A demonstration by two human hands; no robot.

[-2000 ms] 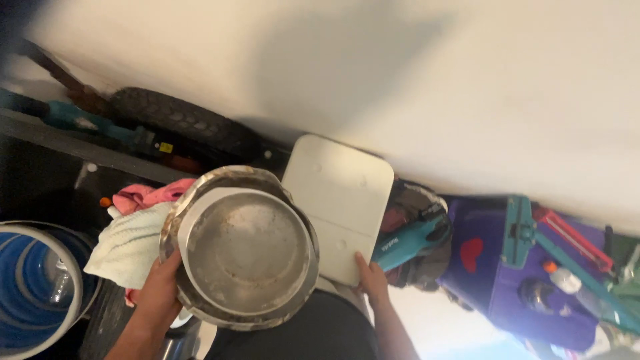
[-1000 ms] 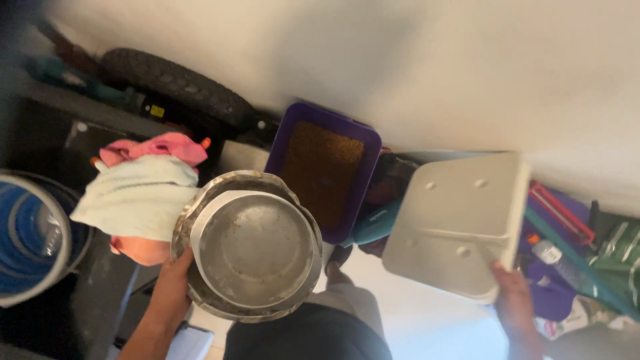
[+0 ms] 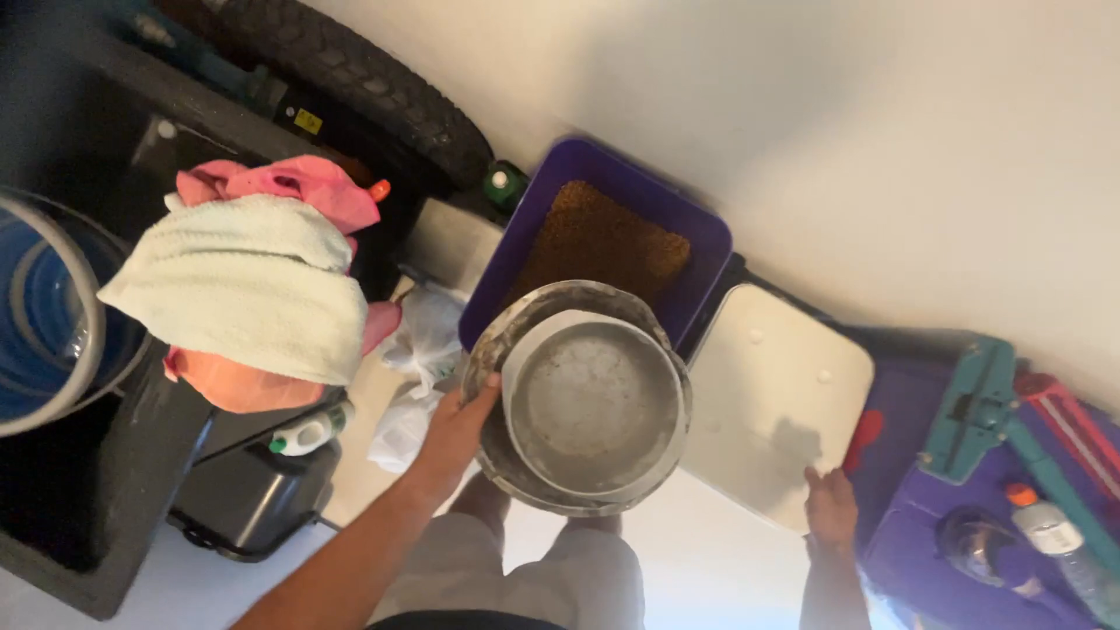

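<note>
My left hand (image 3: 464,429) grips the left rim of a worn, scalloped metal bowl (image 3: 499,350). A round metal pan (image 3: 595,407) sits inside that bowl. My right hand (image 3: 829,507) holds the lower right edge of a flat off-white lid (image 3: 779,394), its fingers partly hidden. Beyond the bowl stands a purple plastic bin (image 3: 709,254) with brown granular material (image 3: 604,241) in it. The bowl overlaps the bin's near part, and the lid lies to the bin's right.
A black sink (image 3: 131,542) at the left holds a blue bucket (image 3: 83,350); cloths (image 3: 254,280) are piled beside it. A tyre (image 3: 376,87) leans by the wall. White plastic bags (image 3: 420,337) lie left of the bowl. At right, a purple surface (image 3: 919,516) bears a bottle (image 3: 1050,525) and tools.
The off-white lid covered the bin's place two seconds ago; my right hand has moved it rightward, exposing the purple bin and its contents. My left hand still holds the bowl with the pan.
</note>
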